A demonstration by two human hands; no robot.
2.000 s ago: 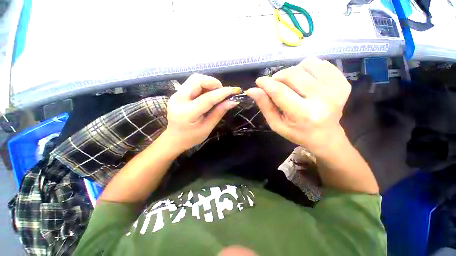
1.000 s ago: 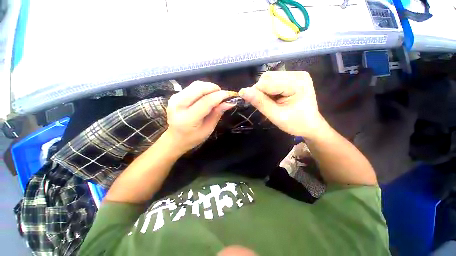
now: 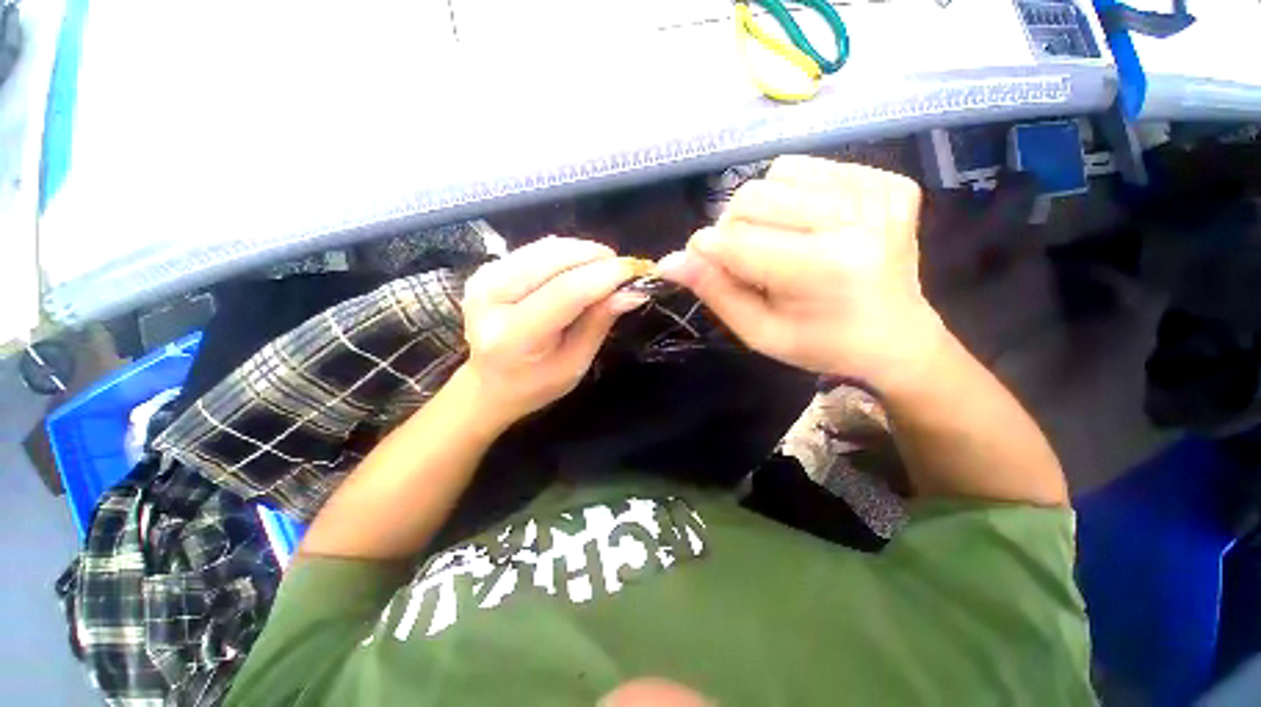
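Note:
A black, white and cream plaid garment [image 3: 325, 373] lies across the lap and runs up to the hands. My left hand [image 3: 539, 321] pinches its edge between thumb and forefinger. A small yellowish-orange spot [image 3: 640, 265] shows at the left fingertips; what it is cannot be told. My right hand [image 3: 816, 263] has thumb and forefinger closed beside the left fingertips at the same edge. Any thread between the fingertips is too small to tell. Black fabric [image 3: 664, 428] covers the lap below the hands.
Scissors with yellow and green handles [image 3: 788, 53] lie on the white table [image 3: 387, 111], whose front edge carries a measuring strip [image 3: 609, 169]. A blue crate [image 3: 104, 428] stands at the left with a plaid bundle [image 3: 173, 594] over it. Another blue container [image 3: 1155, 553] is at the right.
My right hand moved left from its first position, then back a little right, staying near the left fingertips. My left hand shifted only slightly. The scissors appear higher in the view.

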